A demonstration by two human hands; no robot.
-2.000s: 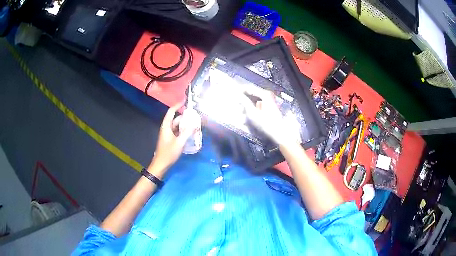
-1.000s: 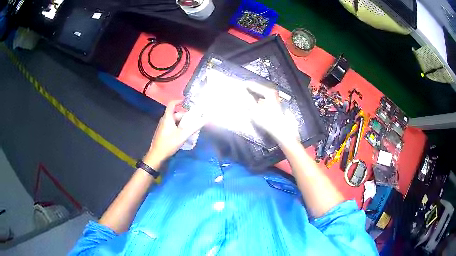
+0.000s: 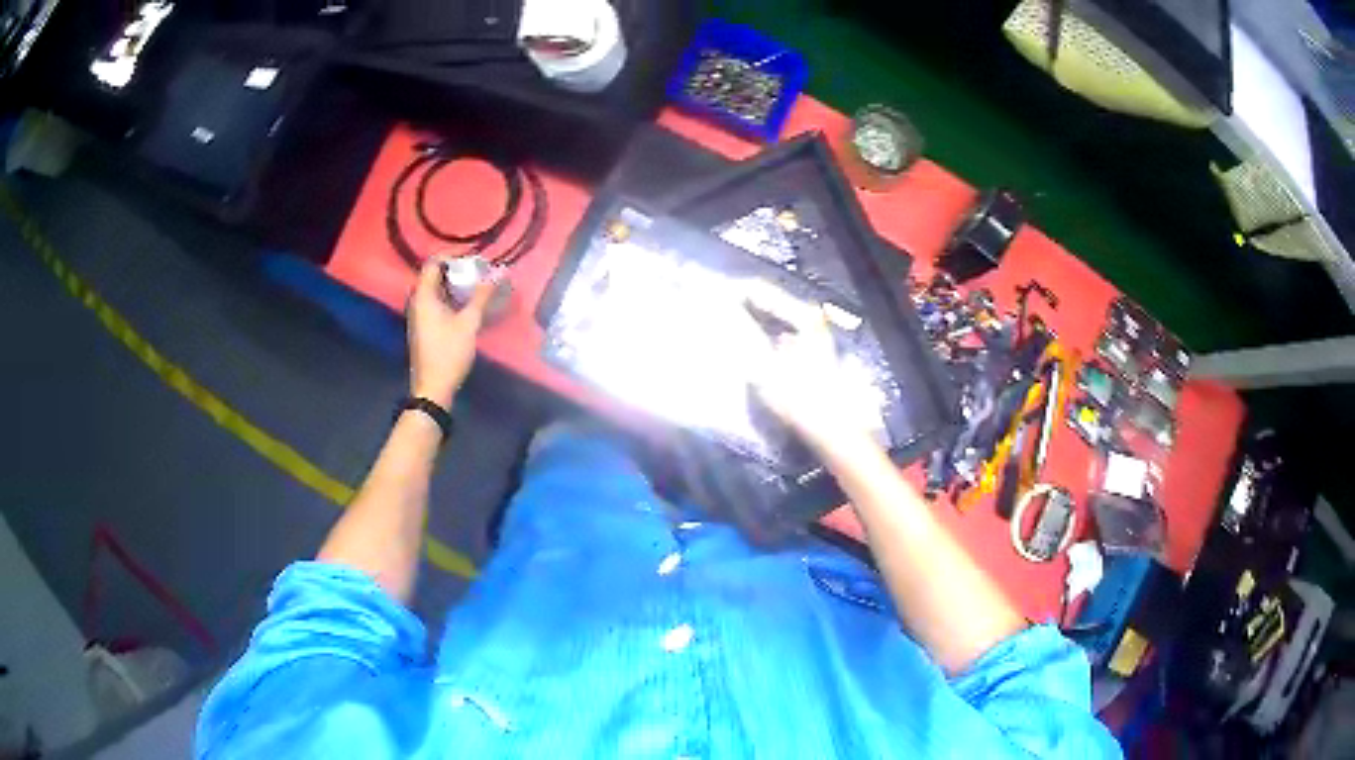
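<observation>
A flat panel point(image 3: 632, 305), glaring white with a dark frame, lies tilted over the foam-lined tray point(image 3: 929, 349). My left hand point(image 3: 449, 315) is off the panel, at the red mat's left part beside the coiled black cable. It holds a small white translucent bottle point(image 3: 473, 273) by its top. My right hand point(image 3: 803, 364) is over the panel's right part, washed out by glare. A thin dark thing shows at its fingers; whether it is held cannot be told. Parts of the opened device point(image 3: 765, 230) show in the tray behind the panel.
The coiled black cable point(image 3: 531, 223) lies on the red mat point(image 3: 357, 245). A blue bin of small metal pieces point(image 3: 739, 82) and a round dish point(image 3: 886, 141) stand at the back. Right are dark cables and parts, yellow-orange handles point(image 3: 1051, 408), a pale ring point(image 3: 1019, 523) and circuit boards point(image 3: 1137, 356).
My left hand has moved left with the bottle, away from the panel's edge to beside the coiled cable. My right hand has stayed over the panel. The whole view has shifted slightly.
</observation>
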